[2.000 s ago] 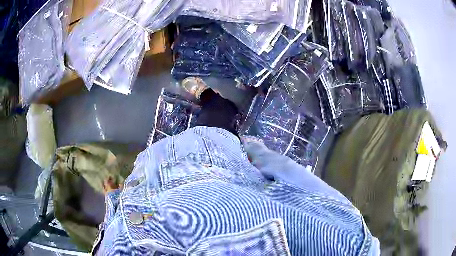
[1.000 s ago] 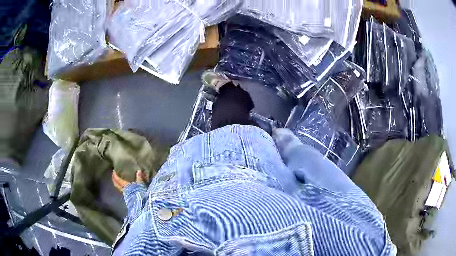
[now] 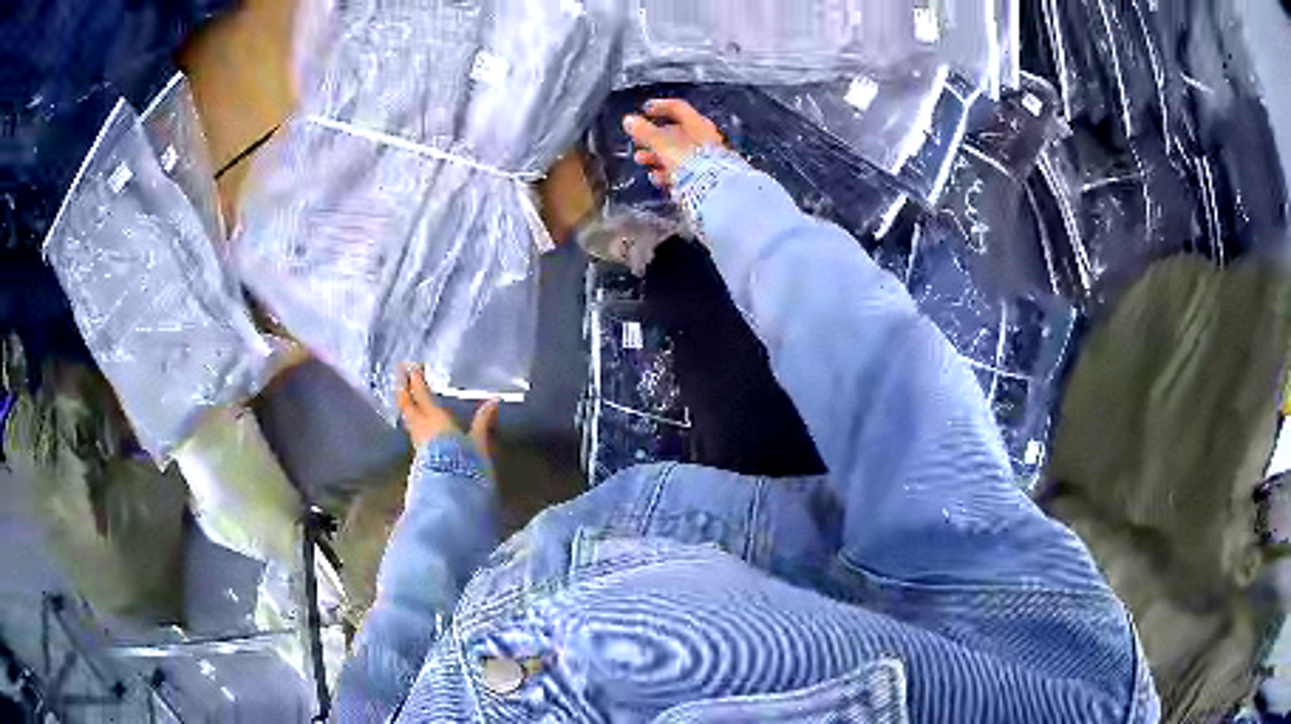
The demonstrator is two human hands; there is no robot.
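A tied bundle of light garments in poly bags (image 3: 382,226) lies on cardboard cartons at upper left centre, with a white tie across it. My left hand (image 3: 446,422) is at its lower edge, fingers apart; whether it touches the plastic is unclear. My right hand (image 3: 677,139) is right of the bundle, above dark bagged garments, fingers loosely bent and nothing seen in it. Another light bagged pack (image 3: 156,283) lies at the left, tilted over the carton edge.
Dark bagged garments (image 3: 991,283) and more light packs (image 3: 807,43) lie ahead and right. Olive woven sacks stand at right (image 3: 1168,424) and left (image 3: 99,495). A dark thin frame (image 3: 314,608) is at lower left. A cardboard carton (image 3: 241,85) shows between the light packs.
My left hand has left the olive sack and moved up to the light bundle. My right hand has come forward from beside the dark packs. The view has shifted, with the light bundle now nearer.
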